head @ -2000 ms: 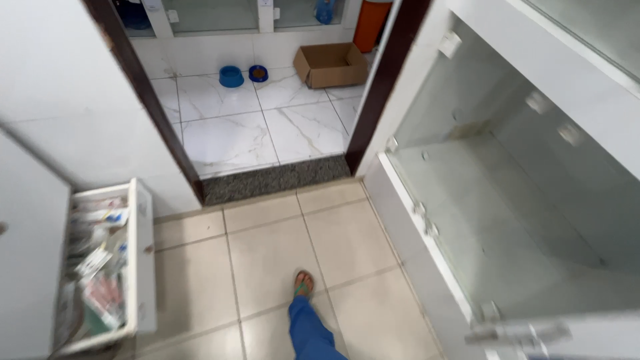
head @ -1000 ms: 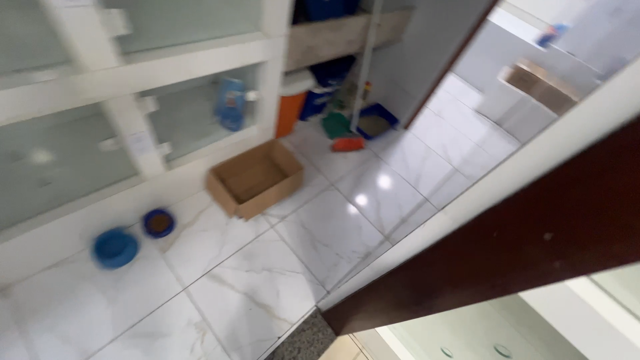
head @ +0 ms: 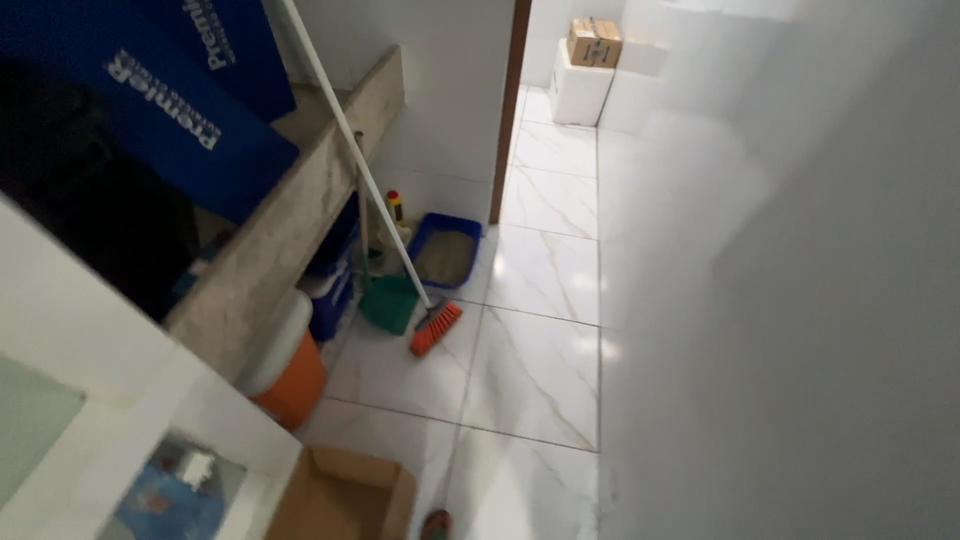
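Note:
Neither my left hand nor my right hand is in the frame, so what they hold cannot be seen. A broom with orange bristles (head: 436, 328) stands on the floor, its white handle leaning up to the left. Behind it lies a green dustpan (head: 388, 304) with an upright handle. A blue litter tray (head: 448, 250) filled with grey-beige grains sits by the wall near the doorway. Beside the tray stands a yellow bottle with a red cap (head: 394, 207). The tip of my foot (head: 436, 524) shows at the bottom edge.
An open cardboard box (head: 349, 499) and an orange bin with a pale lid (head: 291, 375) stand at the left. A stone ledge (head: 285, 202) holds blue printed bags. Beyond the doorway, a closed carton (head: 594, 43) rests on a white box (head: 580, 94). A wall fills the right.
The view has swung from the cabinets and doorway to the tiled passage. The blue bowls seen earlier have left the frame, and the broom and litter tray now appear closer.

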